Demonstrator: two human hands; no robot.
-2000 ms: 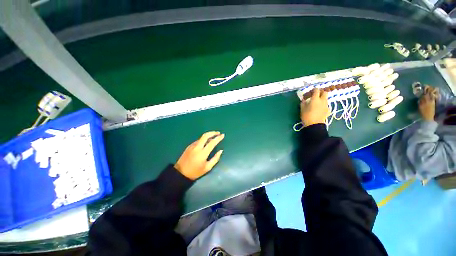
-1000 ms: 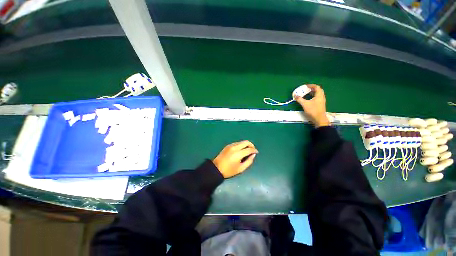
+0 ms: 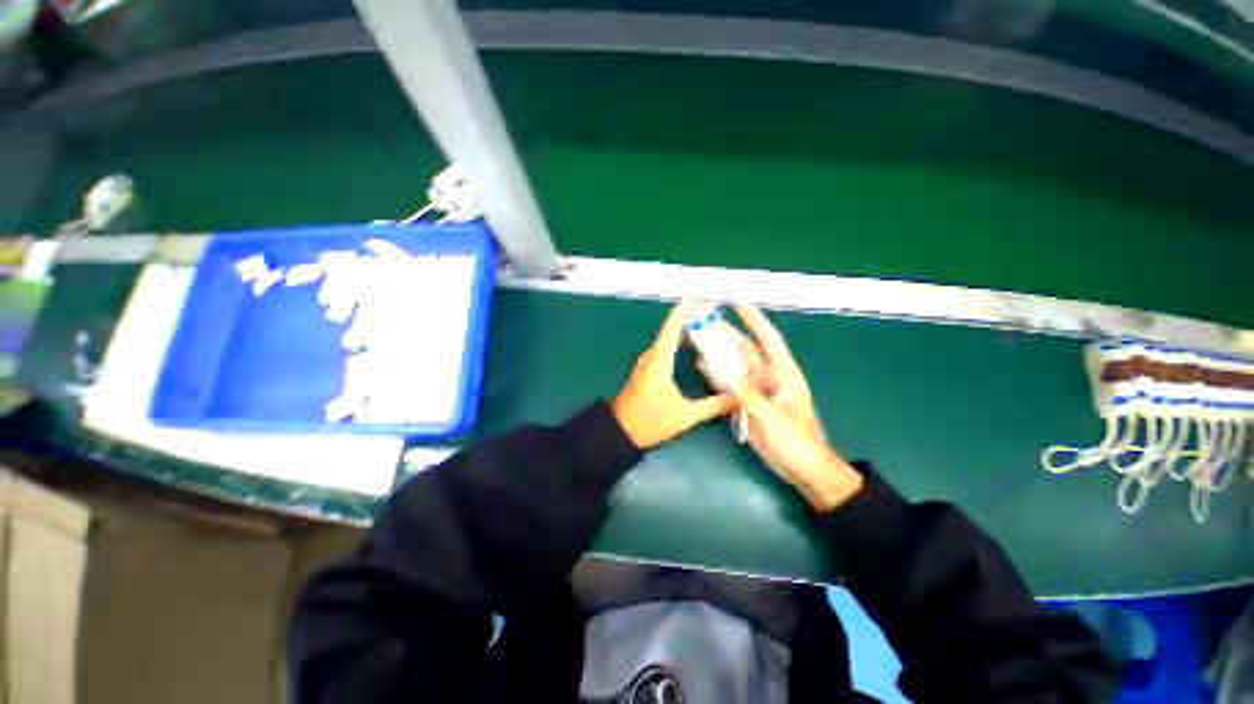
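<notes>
A white corded unit (image 3: 718,347) with a blue mark at its top is held between my two hands above the green bench. My right hand (image 3: 781,413) grips it from the right, and part of the cord shows below the unit. My left hand (image 3: 666,385) is at its left side, thumb and fingers around it, fingertips near its top; whether it grips the unit is hard to tell. The unit's lower part is partly hidden by the fingers.
A blue bin (image 3: 250,360) with small white pieces (image 3: 413,344) is at left on a white sheet (image 3: 275,457). A row of corded units (image 3: 1183,380) is at right, loops toward me. A white rail (image 3: 853,300) and post (image 3: 475,131) border the conveyor, which carries units at left (image 3: 107,201).
My right hand has brought the corded unit from the conveyor to the bench in front of me. My left hand has moved up to meet it. The view has shifted left over the last second.
</notes>
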